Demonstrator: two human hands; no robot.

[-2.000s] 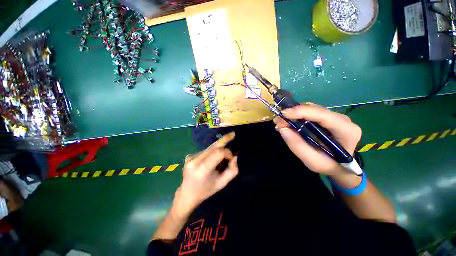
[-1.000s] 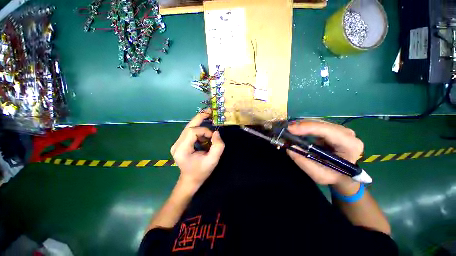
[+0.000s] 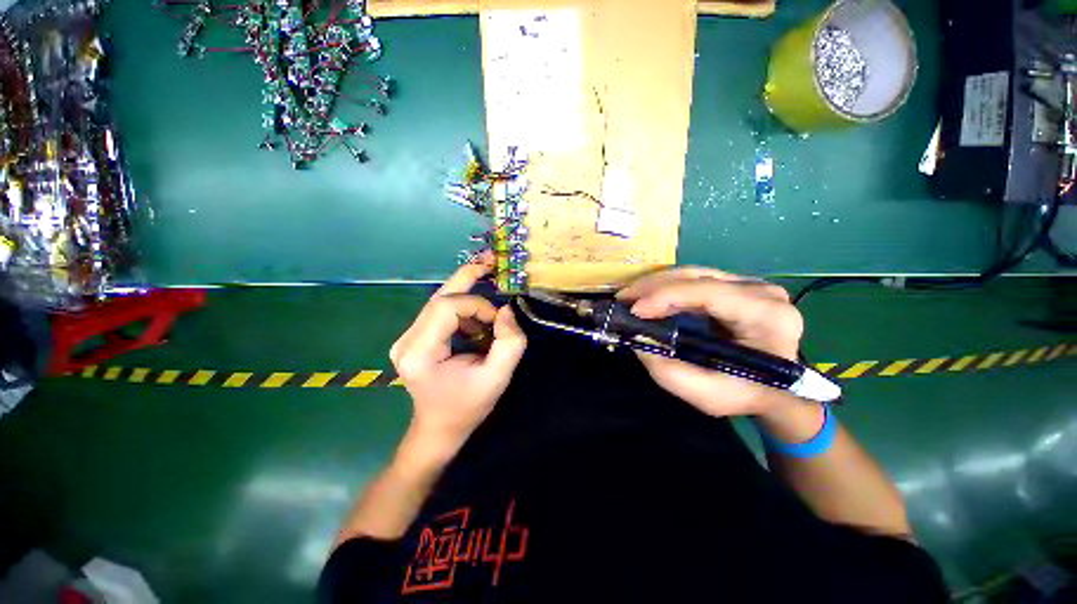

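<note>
My right hand (image 3: 720, 330) holds the soldering iron (image 3: 709, 352), a black handle with a white end and a thin metal tube beside the tip. The tip points left, close to my left fingertips. My left hand (image 3: 458, 342) is at the near end of the PCB strip (image 3: 509, 230), thumb and finger nearly together; whether something tiny is between them cannot be told. The strip lies along the left edge of the tan work board (image 3: 579, 254). A small white pouch cell (image 3: 617, 203) with thin leads lies on the board.
A yellow-green tin (image 3: 815, 73) with silvery bits stands right of the board, silver scraps (image 3: 764, 177) nearer. A black box (image 3: 994, 106) with cables is far right. Wired board strips (image 3: 309, 83) lie left, bagged assemblies (image 3: 59, 177) far left. The bench edge runs just before my hands.
My left hand has come up from below the board to the strip's near end. My right hand has brought the iron down and left from beside the cell to my left fingertips.
</note>
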